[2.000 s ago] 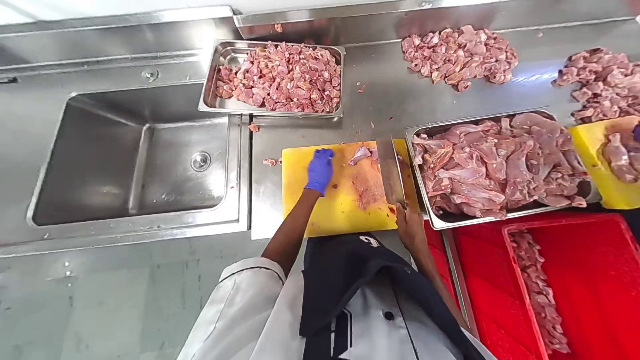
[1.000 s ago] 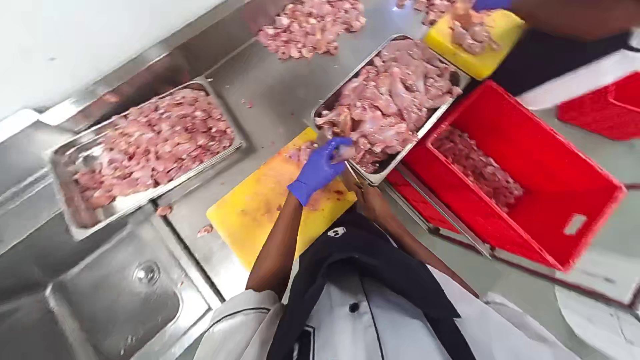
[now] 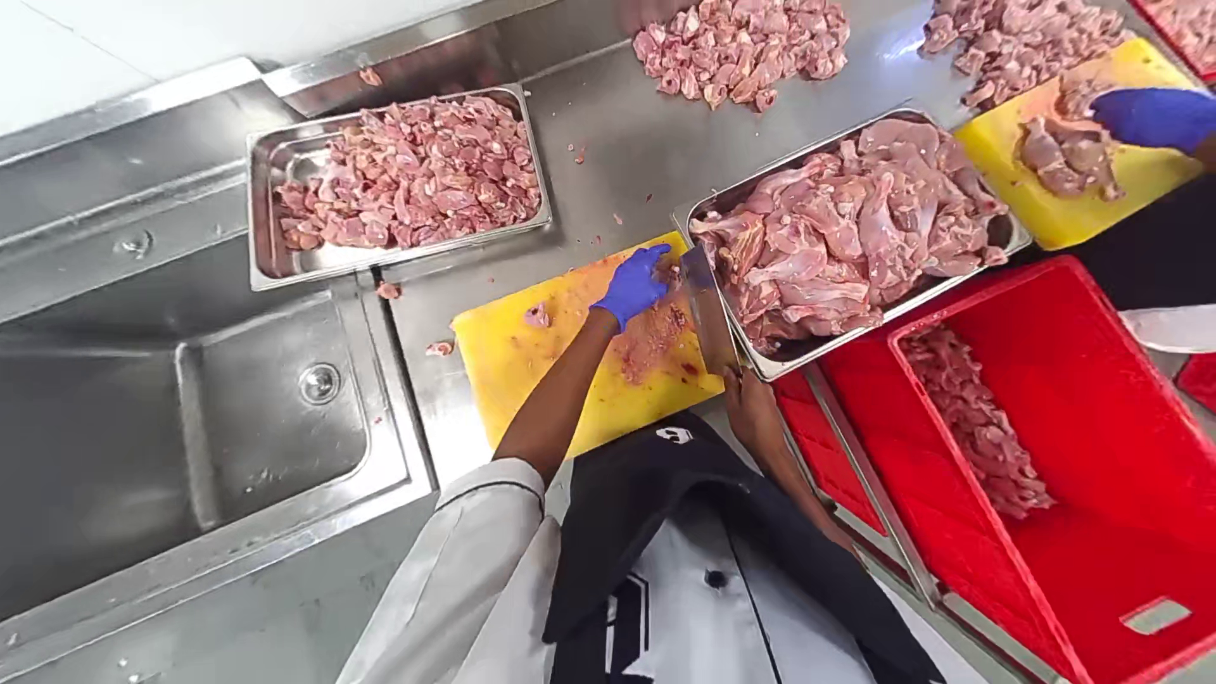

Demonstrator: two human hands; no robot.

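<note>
My left hand, in a blue glove, reaches over the yellow cutting board, its fingers near the board's far right corner beside a scrap of raw meat. Whether it touches that scrap I cannot tell. My bare right hand grips the handle of a cleaver, whose broad blade lies between the board and the steel pan of raw chicken legs. A small cut piece of chicken rests on the board's left part.
Left stand a steel pan of cut chicken and a sink. Chicken piles lie at the back. At right are a red crate with meat inside and a co-worker's blue-gloved hand at another yellow board.
The view has swung about between frames. My left hand was at the board's left part two seconds ago, then beside the pan of legs; now it is over the board's far right corner.
</note>
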